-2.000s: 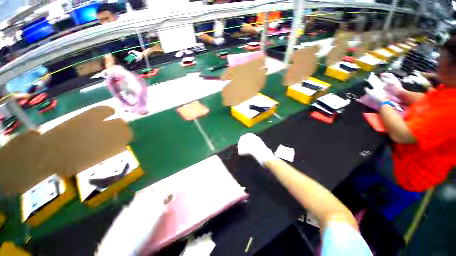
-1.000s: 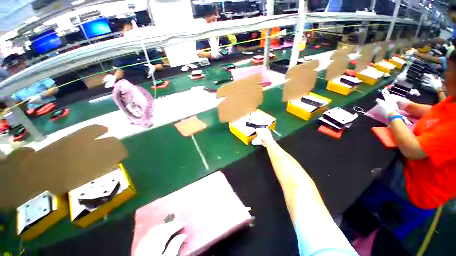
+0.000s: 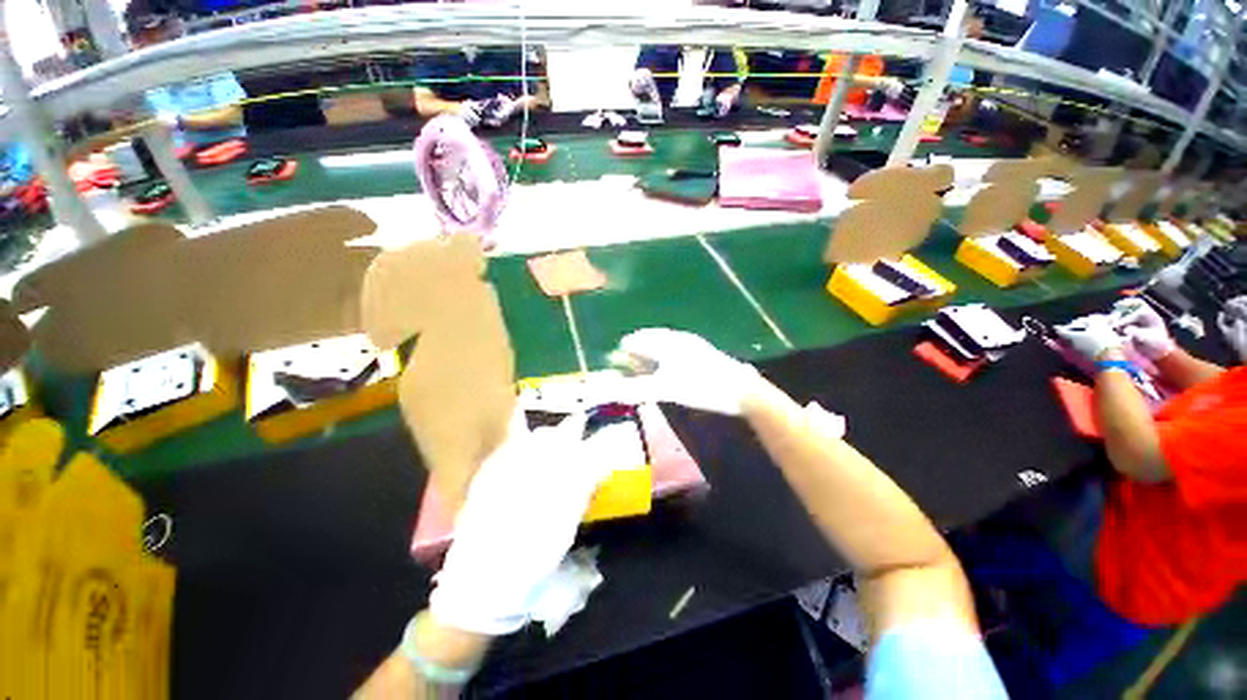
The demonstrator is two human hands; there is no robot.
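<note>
An open yellow carton (image 3: pixel 620 495) sits on the pink slab (image 3: pixel 677 458) in front of me, its brown kraft lid (image 3: pixel 445 362) standing up on the left. White inserts and a small dark item show inside. My left hand (image 3: pixel 520 527), in a white glove, reaches over the carton's front left, its fingertips at the inserts. My right hand (image 3: pixel 691 372), also gloved, is over the carton's back right, fingers bent. Whether either hand grips anything is hidden.
Filled yellow cartons (image 3: pixel 162 397) stand on the green belt, left and right. Yellow carton blanks (image 3: pixel 89 588) stand at near left. A crumpled white cloth (image 3: pixel 564 588) lies by the slab. A pink hoop (image 3: pixel 462 178) stands across the belt. A person in orange (image 3: pixel 1190 479) works at right.
The carton that my right hand touched on the belt is now on the pink slab. Both hands are now over it. The view has turned right.
</note>
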